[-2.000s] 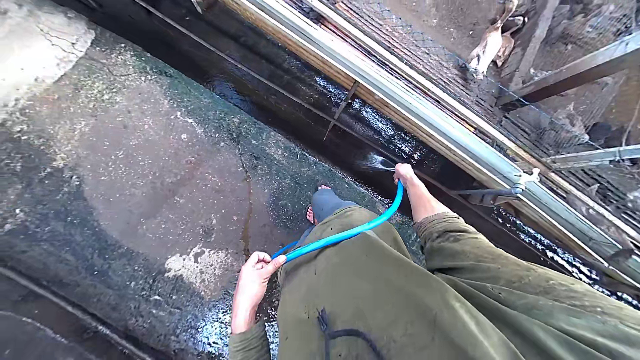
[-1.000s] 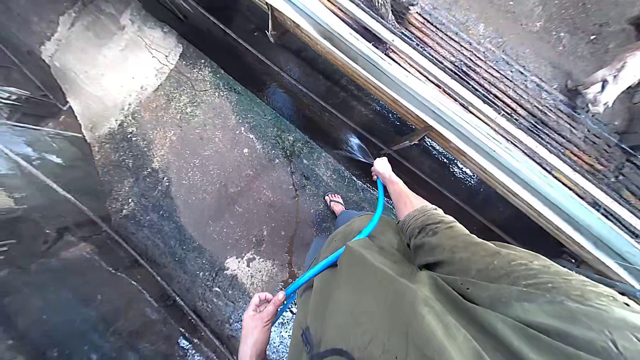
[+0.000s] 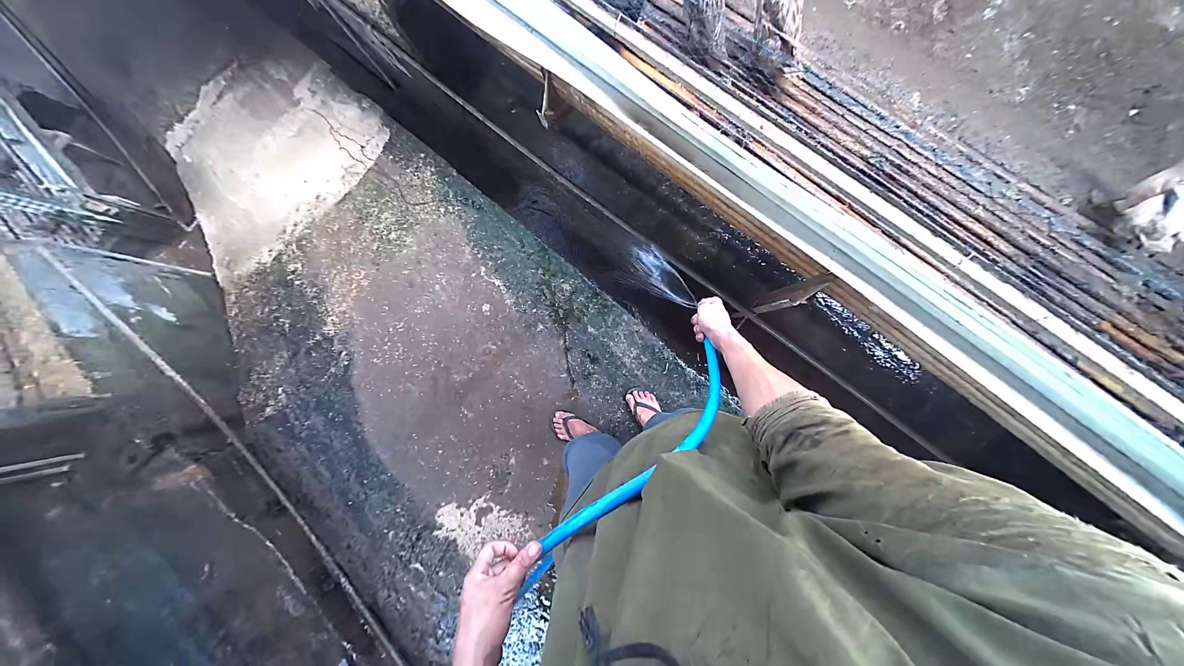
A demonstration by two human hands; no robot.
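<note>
A blue hose runs across the front of my olive green garment. My right hand grips it near its outlet, and a fan of water sprays from there into the dark, wet channel. Lower down, my left hand pinches the hose between thumb and fingers, beside my hip. Below that hand the hose bends back and passes partly out of sight behind the garment.
My sandalled feet stand on a stained concrete walkway beside the channel. A long pale rail with pipes behind it borders the far side. A metal bracket juts over the channel. Part of a pale animal shows at far right.
The view has swung, bringing more of the walkway and both feet into sight. Both hands keep hold of the hose, and the water spray shows more broadly than two seconds ago.
</note>
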